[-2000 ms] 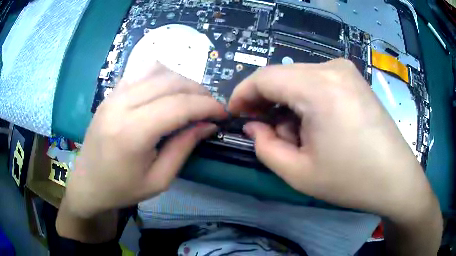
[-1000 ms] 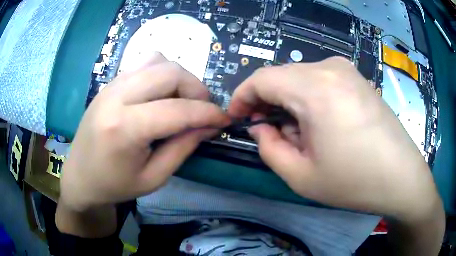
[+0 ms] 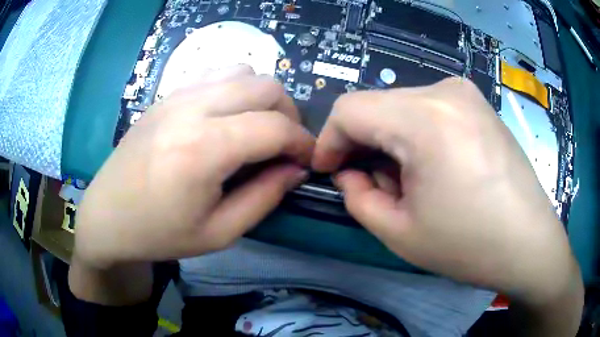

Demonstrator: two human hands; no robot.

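The opened laptop base lies in front of me, its black motherboard facing up with white "DDR4" print. My left hand and my right hand meet over the board's near edge. The thumb and fingertips of both hands pinch a thin black cable between them. Only a short dark piece of it shows; the rest is hidden by the fingers. The round silver area is partly covered by my left hand.
An orange flat flex cable is on the right of the base. A bubble-wrap sheet lies at the left on the green mat. A cardboard box with small items is below left. A pen-like slim tool is at the far right.
My left hand has moved slightly right and its fingertips have come closer to my right fingertips. Less of the black cable shows between them. The view has shifted a little over the laptop.
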